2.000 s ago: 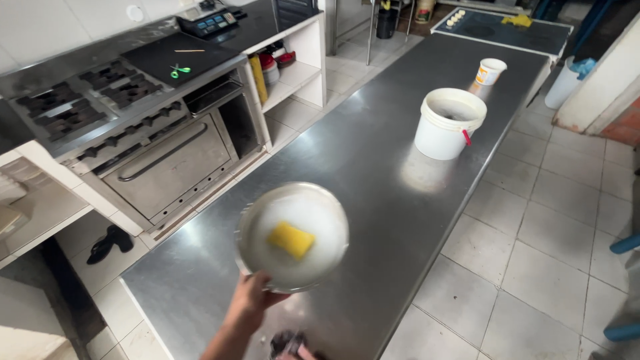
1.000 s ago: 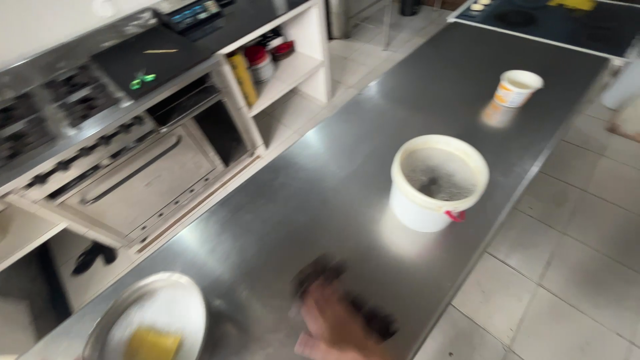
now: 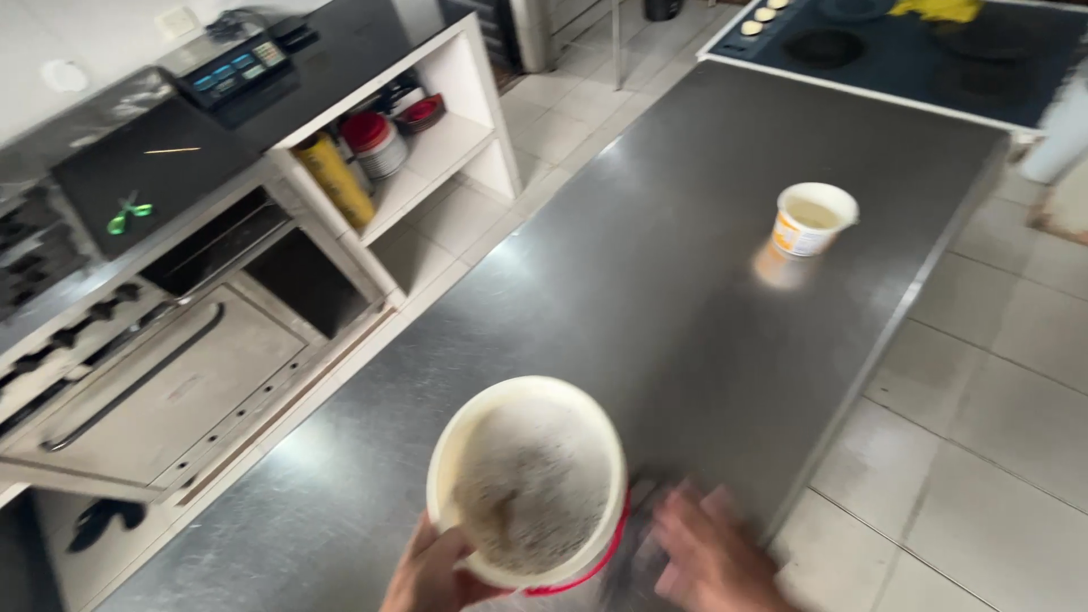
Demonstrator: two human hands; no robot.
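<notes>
My left hand grips the near left rim of a white plastic bucket with a red handle. Foamy, greyish water fills part of it. To the right of the bucket, my right hand is blurred, its fingers over a dark, crumpled cloth on the stainless steel table; whether it grips the cloth I cannot tell. A smaller white tub with an orange print stands farther up the table.
A glass cooktop with a yellow cloth adjoins the far end. On the left are an oven, green scissors, a digital scale and a shelf with containers. Tiled floor runs along the right.
My left hand held a steel bowl with a yellow sponge two seconds ago; now it is on the bucket, and the bowl is out of view. The view has shifted.
</notes>
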